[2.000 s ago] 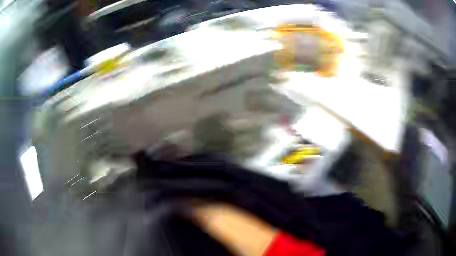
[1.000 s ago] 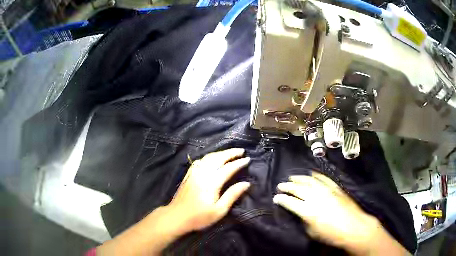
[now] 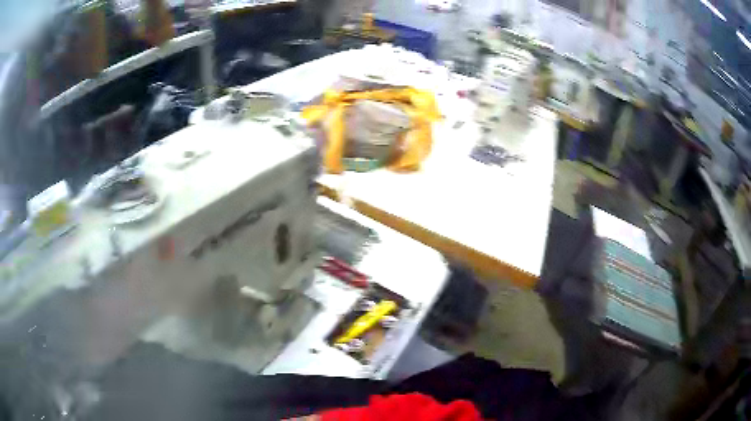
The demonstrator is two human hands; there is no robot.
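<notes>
The sewing machine's cream-white head and arm (image 3: 222, 222) fill the left half of the head view, blurred. Dark garment cloth (image 3: 189, 382) lies along the bottom edge, in front of the machine and over the table edge. A red sleeve (image 3: 403, 407) shows at the bottom centre over the dark cloth. Neither hand can be made out; both are cut off by the bottom edge or hidden. The needle area is out of view.
A tray with yellow snips (image 3: 367, 321) and a red tool (image 3: 344, 272) sits right of the machine. Behind is a white table (image 3: 494, 222) bearing an orange-yellow bundle (image 3: 375, 127) and another machine (image 3: 504, 90). A striped stool or seat (image 3: 638, 284) stands at right.
The view has swung right, away from the needle area. Both hands, which lay on the dark cloth below the machine head, have left the picture; a red sleeve now shows.
</notes>
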